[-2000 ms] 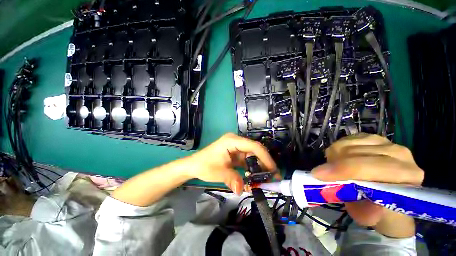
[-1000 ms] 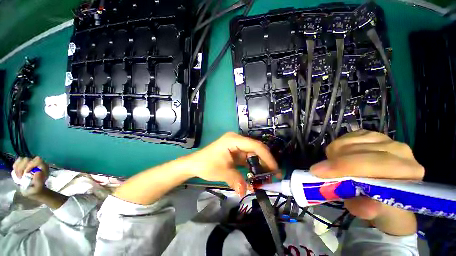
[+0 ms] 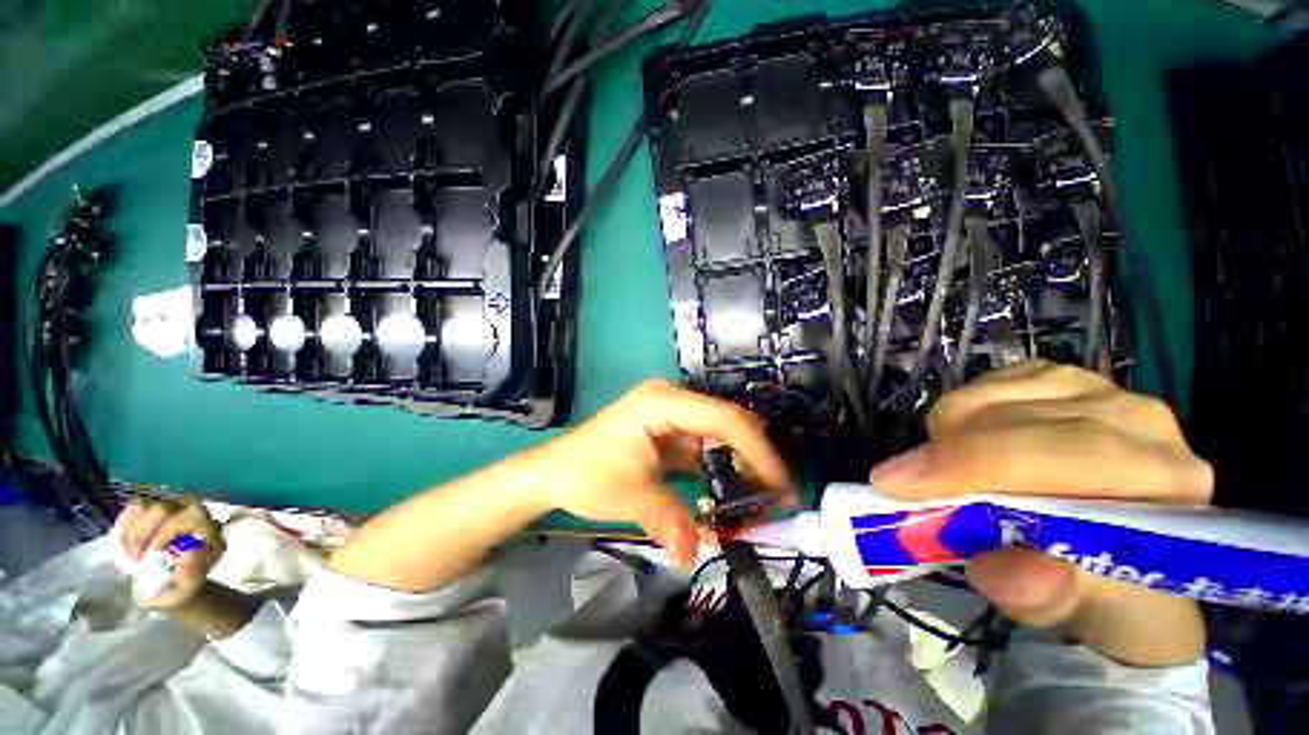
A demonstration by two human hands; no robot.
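My left hand (image 3: 689, 467) pinches a small black module (image 3: 728, 488) between its fingers, just in front of the bench edge. A flat dark cable (image 3: 768, 632) hangs from the module toward my lap. My right hand (image 3: 1055, 488) grips a large white glue tube (image 3: 1091, 549) with blue and red print. The tube points left, and its pale nozzle (image 3: 782, 533) reaches the module's lower side. Red shows on the module where the nozzle tip meets it; whether this is glue or the tip is hard to tell.
A source tray (image 3: 725, 214) with cabled modules lies ahead right. A second tray (image 3: 342, 273) with mostly empty pockets lies ahead left. A tray stack stands far right (image 3: 1249, 273). A white wipe (image 3: 162, 323) and a cable bundle (image 3: 55, 330) lie left. Another person's hand (image 3: 170, 550) shows lower left.
The other person's hand has come into view at the lower left, then moved a little right. My hands, the module and the tube have stayed nearly in place; the view has shifted slightly.
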